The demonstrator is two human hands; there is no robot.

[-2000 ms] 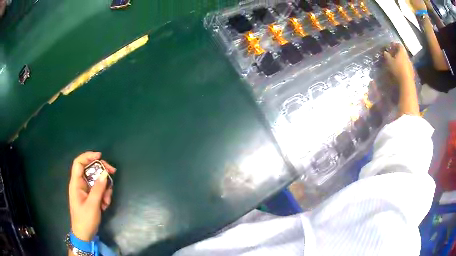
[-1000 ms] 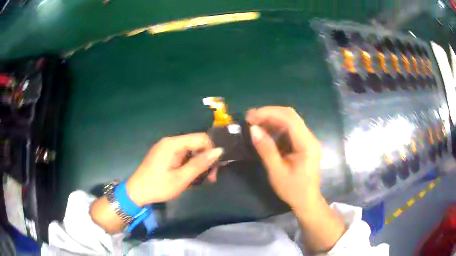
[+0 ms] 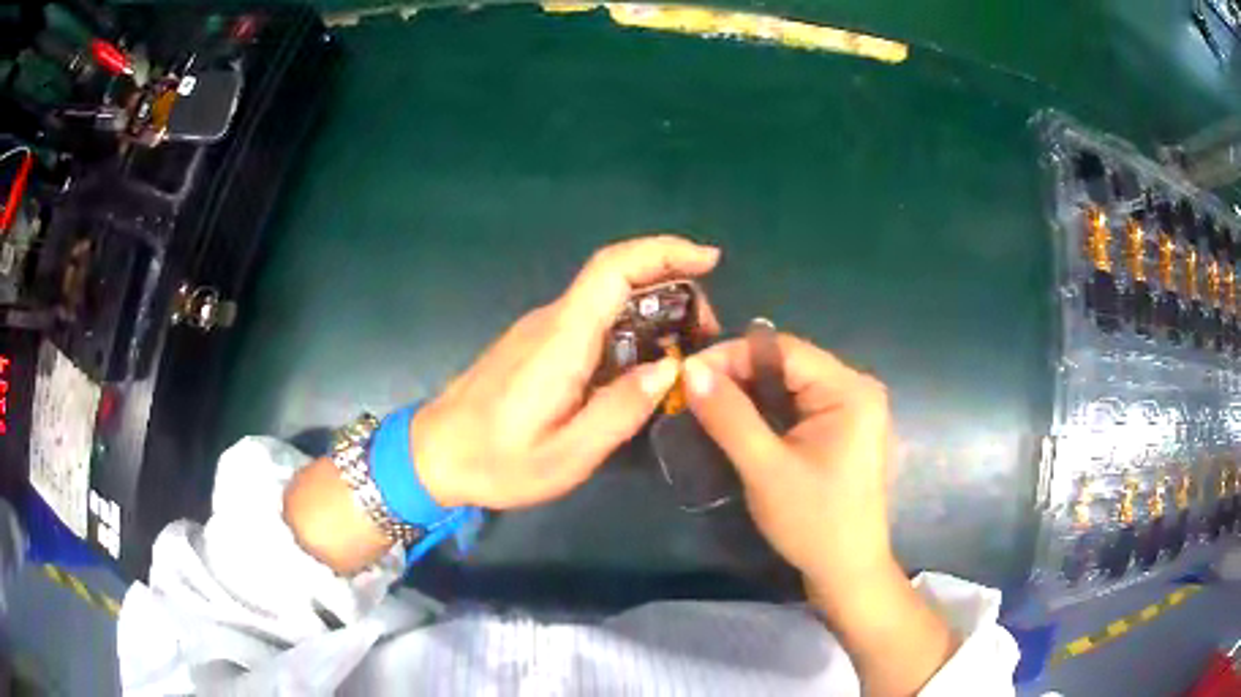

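Note:
My left hand [image 3: 544, 388] holds an open watch housing [image 3: 651, 327] in its fingers, with inner parts showing. My right hand [image 3: 803, 443] holds the display screen [image 3: 691, 466], a dark rounded plate that hangs below the housing and is partly hidden by the fingers. The orange flex cable [image 3: 674, 395] runs between screen and housing, pinched at the fingertips of both hands. Whether its end is seated in the housing cannot be told. A thin grey object [image 3: 765, 357] shows between my right fingers; what it is cannot be told.
The black test fixture [image 3: 204, 204] stands at the left, with a red handle [image 3: 109, 57] and a folded-out screen [image 3: 204, 104] in its upper nest. A clear blister tray [image 3: 1143, 395] with dark screens and orange flexes lies at the right. Yellow tape [image 3: 762, 27] crosses the mat's back.
First the right hand was at the tray, then both hands met around the screen. Now the screen hangs below the housing, and the housing's open inside faces up. The view has shifted left.

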